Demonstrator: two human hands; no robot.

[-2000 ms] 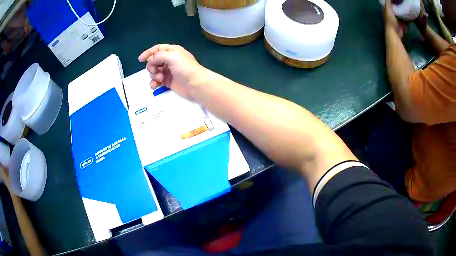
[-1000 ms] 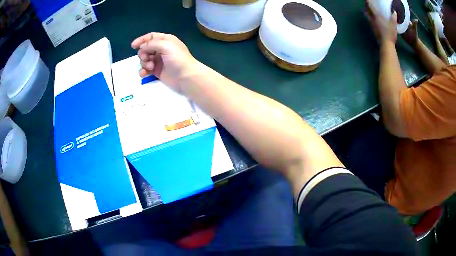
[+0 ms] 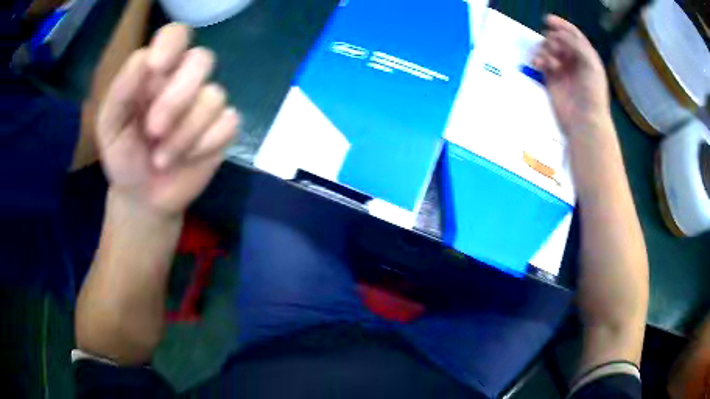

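My left hand is raised at the left, in front of the cartons' left side, blurred. Its fingers are half curled and slightly apart, and nothing shows in it. My right hand lies at the upper right edge of the white carton, its fingers loosely bent and no object visible in them. The blue-and-white flat carton lies at the table edge. Beside it on the right is the white carton with an orange mark, its light-blue flap reaching over the edge.
White drums with wood-grain bands stand at the right, one more nearer. A translucent white bowl is cut off at the top. Another person's forearm is at the left. The dark green table shows between.
The view has swung left, so the cartons and my right arm now appear further right. My left hand has come into view. The person in orange is almost out of view.
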